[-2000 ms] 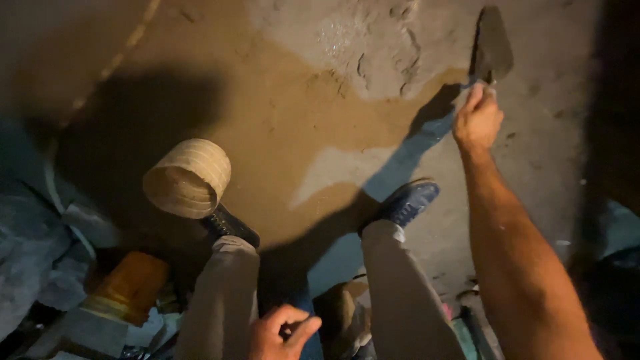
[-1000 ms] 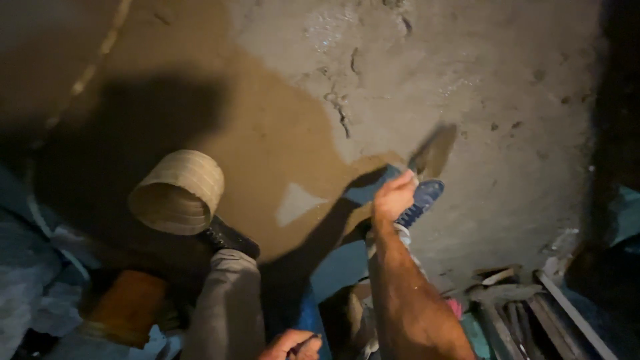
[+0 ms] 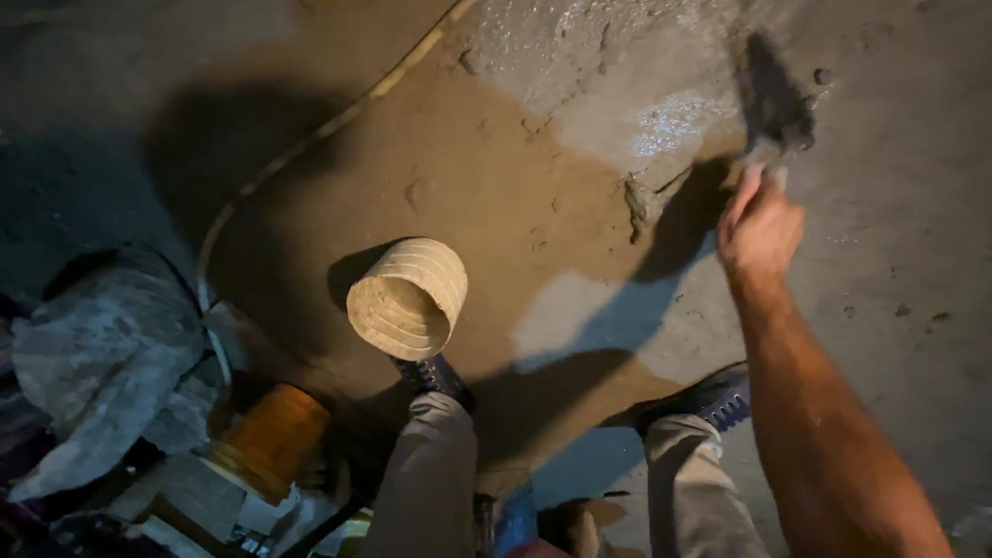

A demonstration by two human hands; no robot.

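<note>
My right hand [image 3: 761, 221] grips the handle of a pointed trowel [image 3: 775, 97], whose blurred dark blade reaches over wet, smoothed mortar [image 3: 674, 124] on the floor at the upper right. A rough crack in the surface lies left of the hand. Of my left hand, at most a blurred sliver shows at the bottom edge, and its grip cannot be made out. Just beyond my left shoe [image 3: 434, 376] stands a light ribbed bucket [image 3: 409, 298], its open mouth toward me.
A pale hose [image 3: 318, 136] curves across the floor at the left. Crumpled plastic sheeting [image 3: 108, 341], an orange bucket [image 3: 275, 438] and mixed debris lie at the lower left. My right shoe [image 3: 709, 399] rests near my forearm.
The view has shifted. My right hand, with the trowel, has moved away from my right shoe, farther out over the floor. My left hand has dropped almost out of view.
</note>
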